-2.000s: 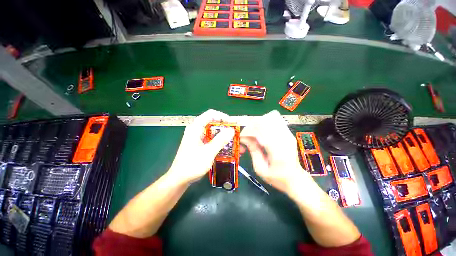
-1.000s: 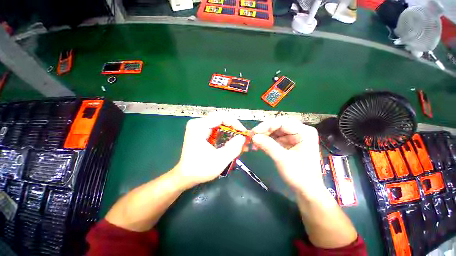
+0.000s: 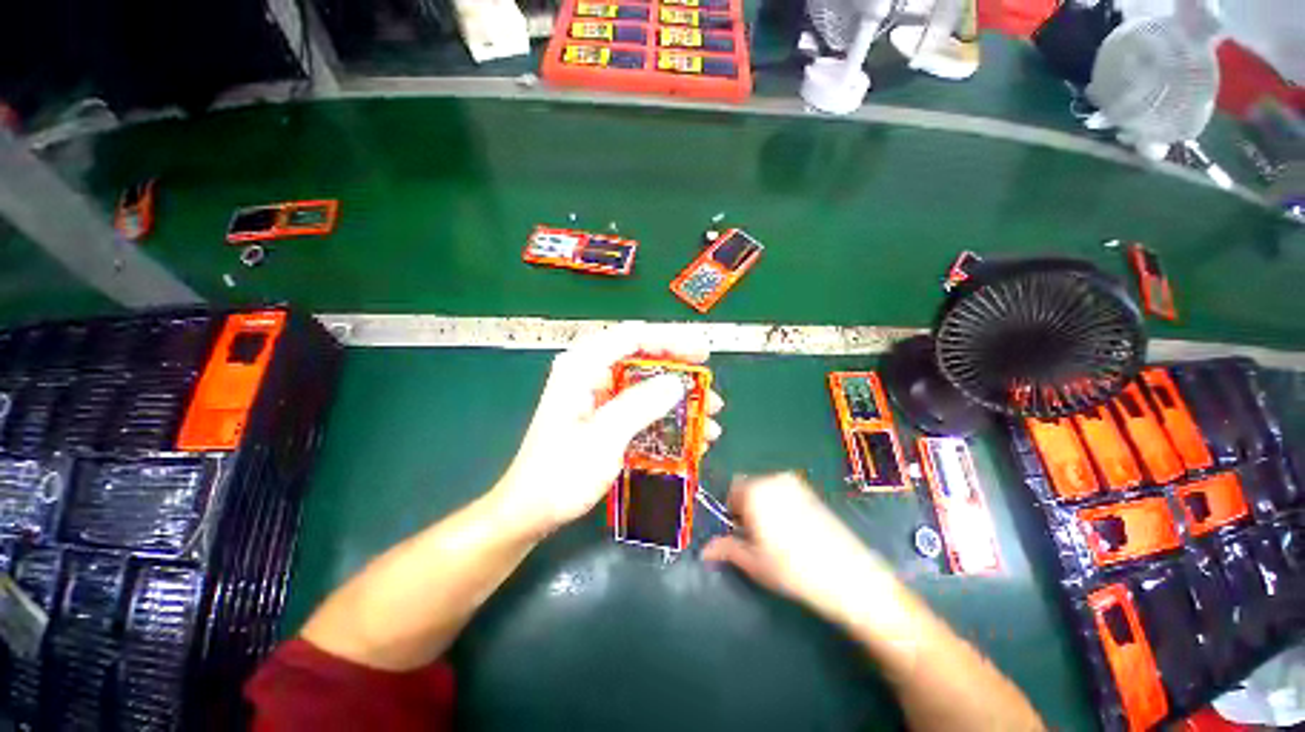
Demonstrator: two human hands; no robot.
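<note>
My left hand holds an orange-rimmed phone unit upright over the green bench, its thumb on the circuit board in the upper part. The dark screen is at the unit's lower end. My right hand is just right of the unit, low over the bench, with its fingers curled at the tweezers. Only part of the tweezers shows between the unit and the hand. Whether the fingers grip them cannot be told.
Right of my hands lie another open unit, a pale-faced unit and a black fan. Black trays stand at left and right. Several units lie on the green belt beyond the pale strip.
My right hand has left the unit's upper end and moved down to the tweezers. The held unit now shows its face and screen again. Units on the belt have shifted left.
</note>
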